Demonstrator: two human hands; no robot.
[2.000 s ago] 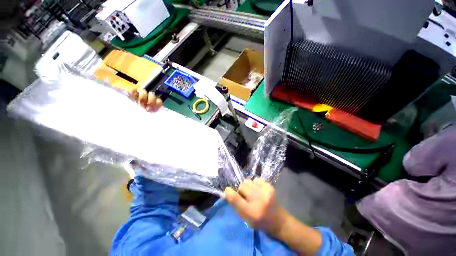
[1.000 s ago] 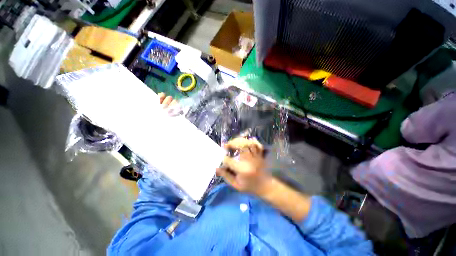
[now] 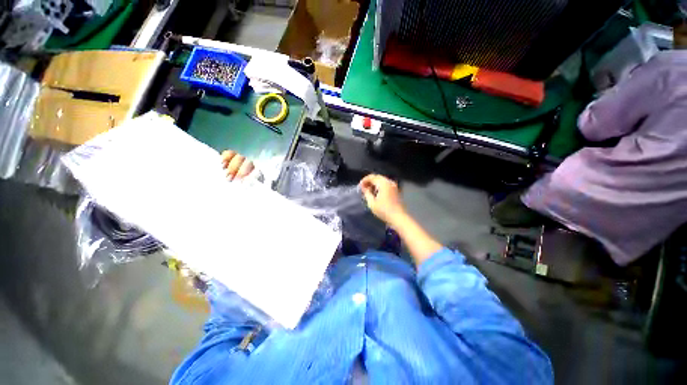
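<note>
A long flat white side cover panel [image 3: 203, 218] lies tilted across the lower left, in front of my body. My left hand [image 3: 238, 165] holds it at its far long edge; only the fingers show and the rest is hidden by the panel. Clear plastic bag [image 3: 301, 180] film shows along the panel's far edge and near end. My right hand [image 3: 382, 197] is off the panel to the right, with its fingers pinched on a thin stretch of the clear film.
A green side table [image 3: 226, 129] bears a blue screw bin [image 3: 215, 71] and a yellow ring [image 3: 272, 108]. Beyond are cardboard [image 3: 83, 113], an open box [image 3: 320, 30] and the heatsink [image 3: 482, 30] on red bars [image 3: 505, 87]. A person in pink [image 3: 633, 165] is at right.
My right hand has moved off the panel's near end to the right, drawing film with it. The panel's near end is bared. The view has tipped downward.
</note>
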